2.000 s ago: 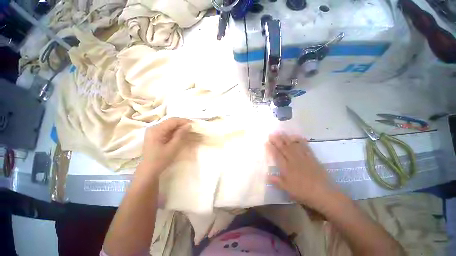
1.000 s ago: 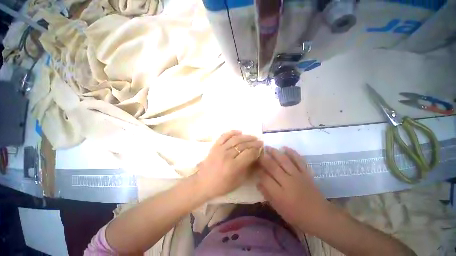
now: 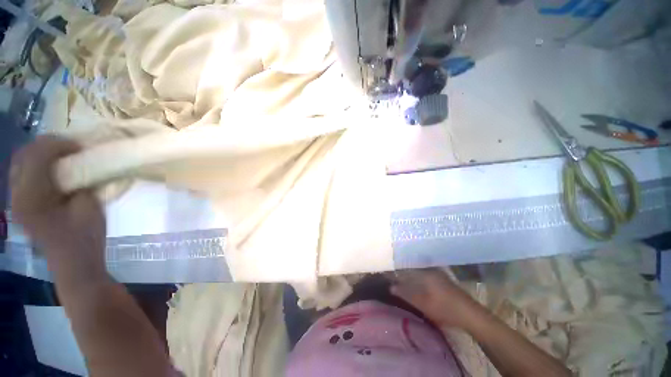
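Observation:
The cream garment piece (image 3: pixel 287 173) runs from under the needle area toward me and over the table's front edge. My left hand (image 3: pixel 48 180), blurred, is at the far left, closed on a stretched part of the cloth. My right hand (image 3: pixel 427 291) is below the table edge at lap level, right of the hanging cloth; its fingers are partly hidden, and I cannot tell if it holds anything. The sewing machine (image 3: pixel 485 37) stands at top; its presser foot and needle area (image 3: pixel 379 96) is glaring under the lamp.
Olive-handled scissors (image 3: pixel 600 191) and small orange-blue snips (image 3: pixel 625 129) lie right of the machine. A ruler tape (image 3: pixel 471 223) runs along the front edge. Cream bundles hang at my lap, at left (image 3: pixel 221 328) and right (image 3: pixel 588 309). A rumpled cream heap (image 3: pixel 199 55) lies upper left.
My left hand has moved from the cloth in front of the needle to the far left, pulling cloth with it. My right hand has dropped from the tabletop to below its edge.

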